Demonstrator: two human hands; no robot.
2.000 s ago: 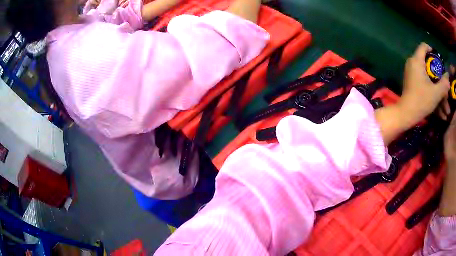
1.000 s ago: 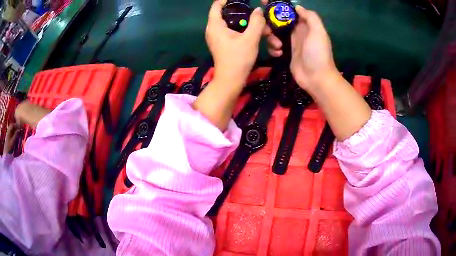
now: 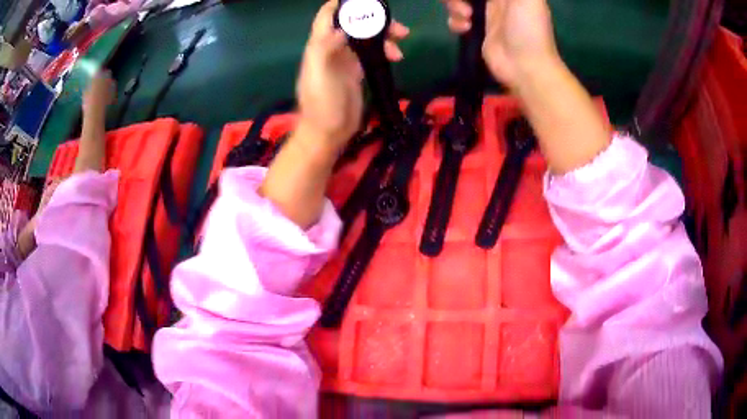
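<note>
My left hand [image 3: 329,82], bare, holds a smartwatch [image 3: 363,16] at the top edge of the view. Its round face is lit white with small dark writing, and its black strap hangs down. My right hand [image 3: 520,41] is partly cut off by the top edge. It holds a black strap [image 3: 471,57]; that watch's face is out of view. Below lies a red compartment tray [image 3: 459,352] with several black watches on its upper part. One watch [image 3: 388,208] lies back side up, with its strap slanting down to the left.
Another red tray [image 3: 135,188] stands at the left with black straps over it, beside a neighbouring worker's pink sleeve [image 3: 70,237]. Two watches [image 3: 178,62] lie on the dark green surface [image 3: 246,65]. Red trays [image 3: 721,164] stand at the right edge.
The watch in my left hand now shows a white face instead of a dark one with a green spot. My hands are farther apart, and my right watch's face has left the view. The neighbour's arm is raised.
</note>
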